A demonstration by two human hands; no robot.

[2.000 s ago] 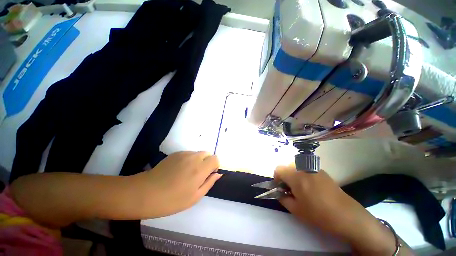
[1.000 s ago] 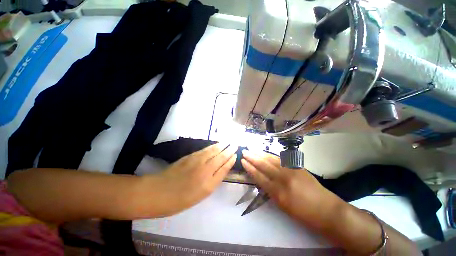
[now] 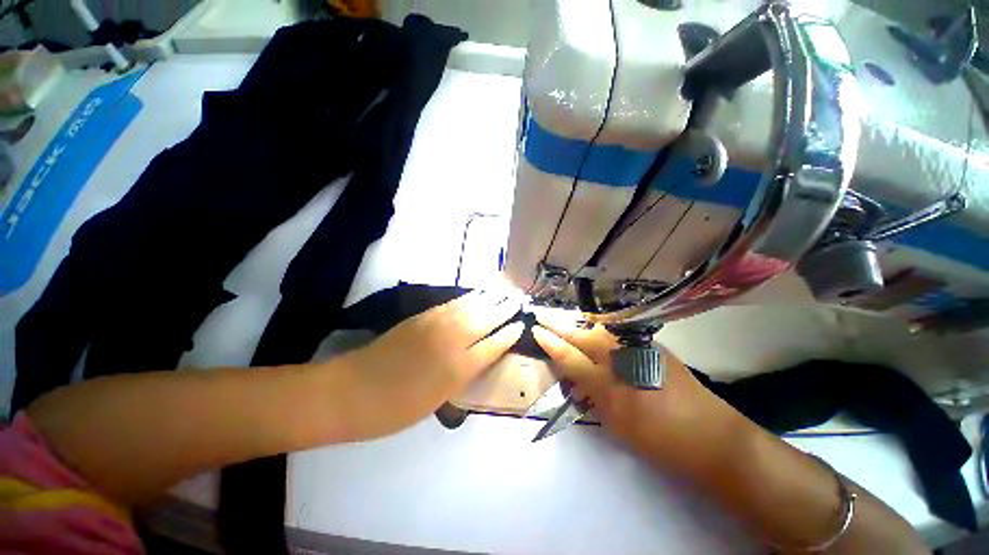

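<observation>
A black band [image 3: 407, 306] runs under both hands at the foot of the machine head. My left hand [image 3: 450, 345] lies on it, fingertips beside the brightly lit needle area. My right hand [image 3: 613, 379] lies close on the right, fingertips on the band, with silver thread snips [image 3: 559, 418] held in the palm, blades pointing down left. The presser foot area [image 3: 553, 284] is glaring, and the needle cannot be made out. The band's right part [image 3: 846, 396] trails past my right wrist to the right.
A large black garment piece [image 3: 217, 195] lies left on the white table [image 3: 434, 488]. The white machine head [image 3: 640, 119] with a blue stripe stands over the hands. A ridged grey knob [image 3: 638, 365] is just above my right hand. A blue JACK label [image 3: 60, 173] is far left.
Over two seconds both hands have moved closer together and up to the needle area with the band. Since one second ago they have shifted only slightly. The snips now show less of their blades.
</observation>
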